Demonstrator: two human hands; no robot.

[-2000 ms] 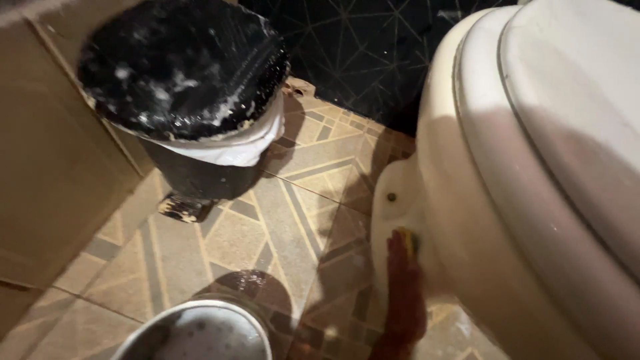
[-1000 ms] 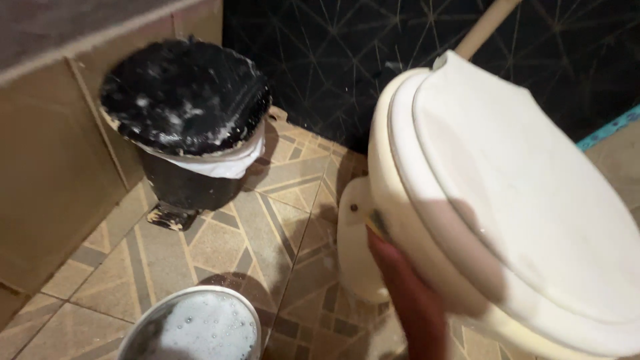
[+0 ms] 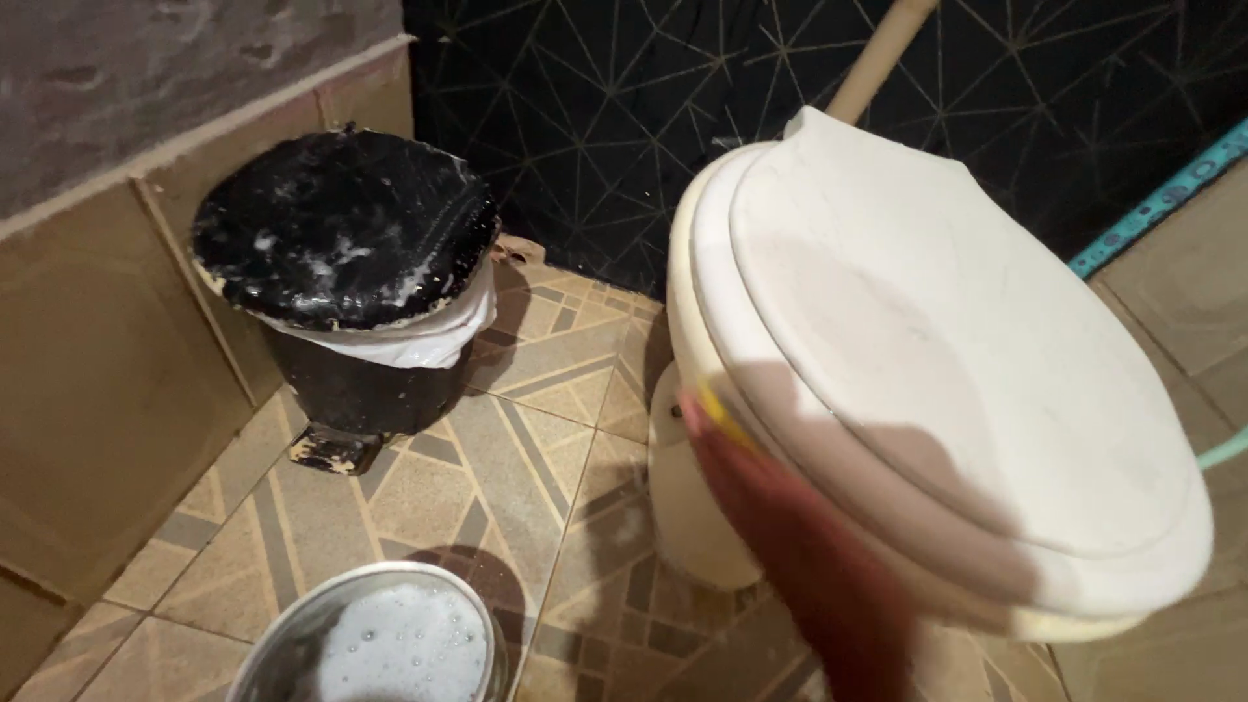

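My right hand [image 3: 790, 526], blurred, reaches up from the bottom edge and presses a yellow sponge [image 3: 723, 417] against the left outer side of the toilet bowl [image 3: 694, 361]. Only a thin yellow strip of the sponge shows; my fingers hide the rest. The white toilet seat [image 3: 717, 253] and lid [image 3: 907, 341] are down over the bowl. Below, the toilet's pale base [image 3: 692, 507] stands on the tiled floor, partly behind my hand. Near the bottom edge a bucket [image 3: 278, 639] holds foamy water [image 3: 409, 643]. My left hand is out of view.
A black pedal bin [image 3: 366, 385] with a stained lid [image 3: 341, 229] and a white liner [image 3: 429, 336] stands at the left wall. Behind the toilet a wooden handle [image 3: 877, 63] leans before dark patterned tiles [image 3: 604, 127]. A turquoise strip [image 3: 1160, 214] runs along the right.
My right hand has gone from low by the toilet's base to higher on the bowl's outer side, with the sponge. The view has also shifted, showing more of the lid.
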